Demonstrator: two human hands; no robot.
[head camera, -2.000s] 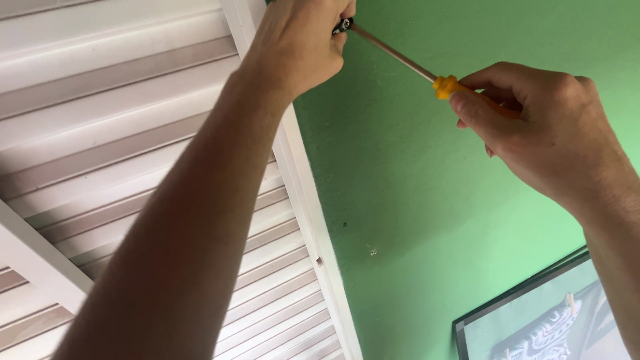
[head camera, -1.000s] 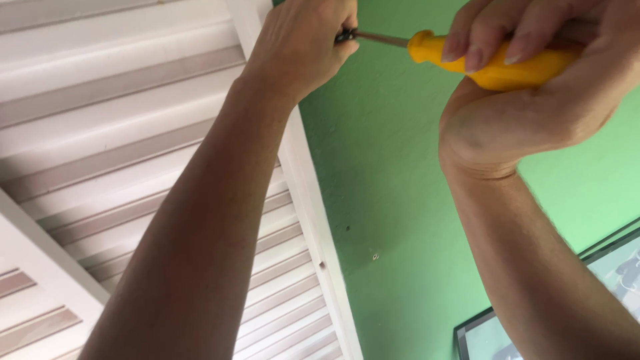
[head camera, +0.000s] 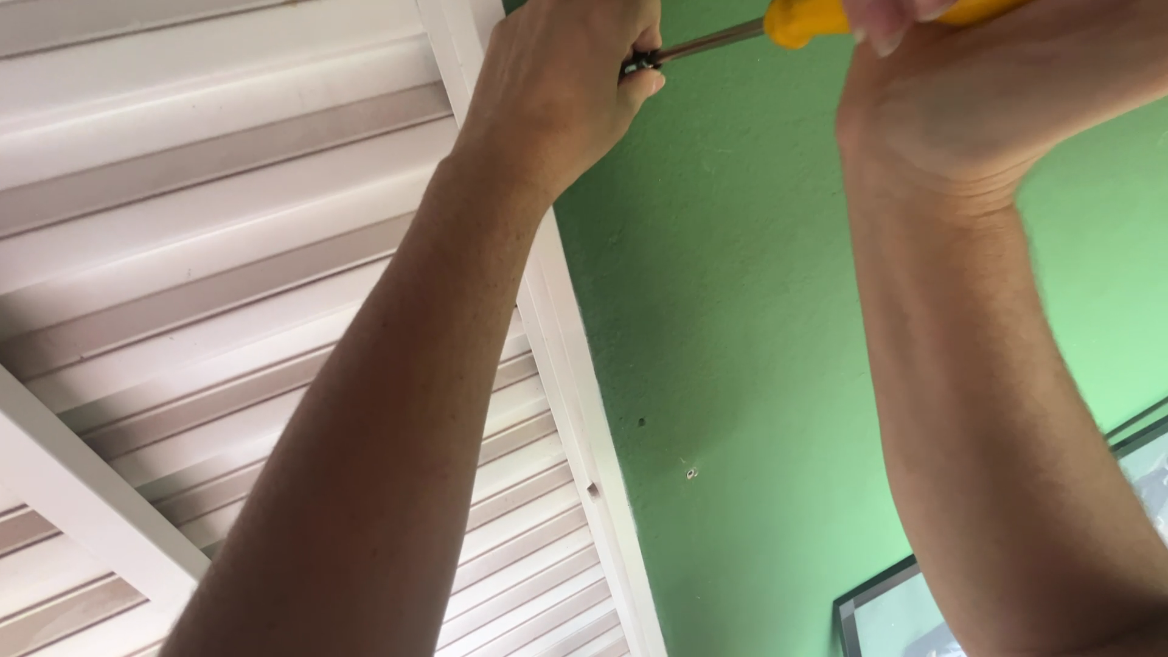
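Note:
At the top centre my left hand (head camera: 566, 82) pinches a small dark metal piece (head camera: 641, 64) between thumb and fingers, close to the green wall. The shaft of a screwdriver (head camera: 716, 41) with a yellow handle meets that piece from the right. My right hand (head camera: 967, 100) grips the yellow handle at the upper right, wrist bent sharply, with part of the hand and handle cut off by the top edge. The fingers of my left hand hide most of the small piece, so its exact kind cannot be told.
A white louvered shutter (head camera: 210, 182) in a white frame (head camera: 570, 347) fills the left side. The green wall (head camera: 748, 347) has a small dark hole and a chipped hole (head camera: 692, 474). A black-framed picture (head camera: 849, 620) hangs at the lower right, partly behind my right forearm.
My right hand has changed its hold on the yellow handle, its wrist now sharply bent with the forearm below. My left hand stays at nearly the same place, still holding the small piece.

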